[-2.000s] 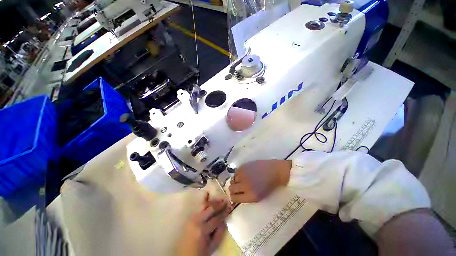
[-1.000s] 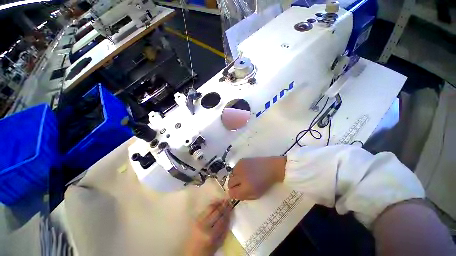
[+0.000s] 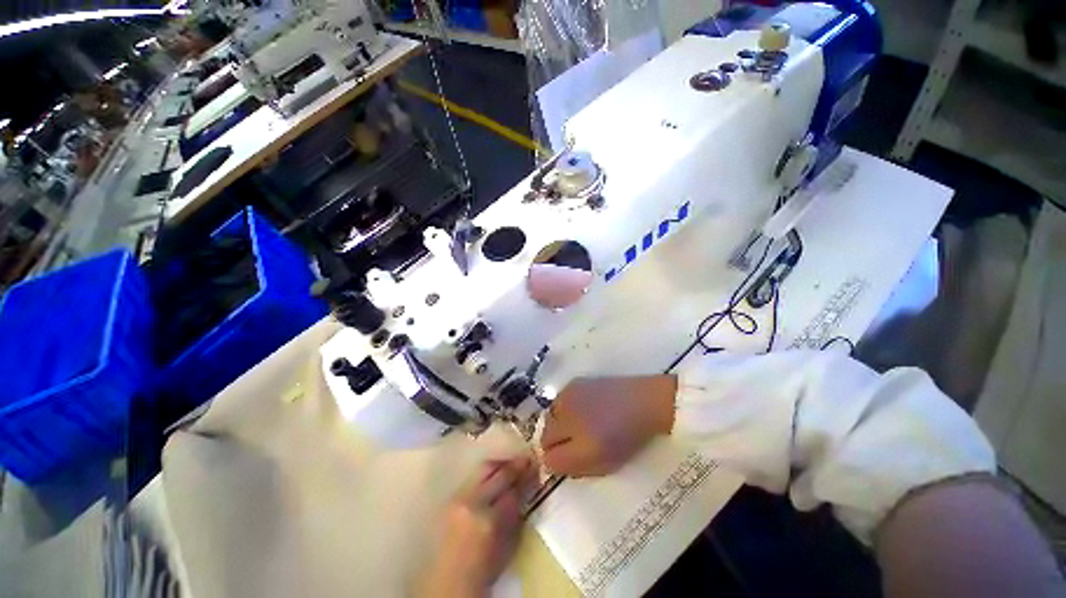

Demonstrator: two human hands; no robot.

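The large beige panel (image 3: 292,502) lies on the table left of and under the head of the white sewing machine (image 3: 655,152). My right hand (image 3: 608,423), in a white sleeve, is beside the needle area (image 3: 511,403), fingers curled down. My left hand (image 3: 485,514) is on the panel's right edge just in front, fingertips near my right hand's. A slim dark tool (image 3: 542,493) lies between the hands; whether a hand holds it cannot be told. The fingertips are blurred and what they pinch is hidden.
Blue crates (image 3: 70,350) stand at the left, one with dark pieces. A black cord (image 3: 731,321) lies looped on the right tabletop. A printed ruler scale (image 3: 649,520) runs along the front edge. Layered panel edges (image 3: 146,561) hang at the lower left. Another machine table stands behind.
My left hand has moved up closer to the needle area and my right hand since one second ago. My right hand has stayed nearly in place. The camera view has shifted slightly.
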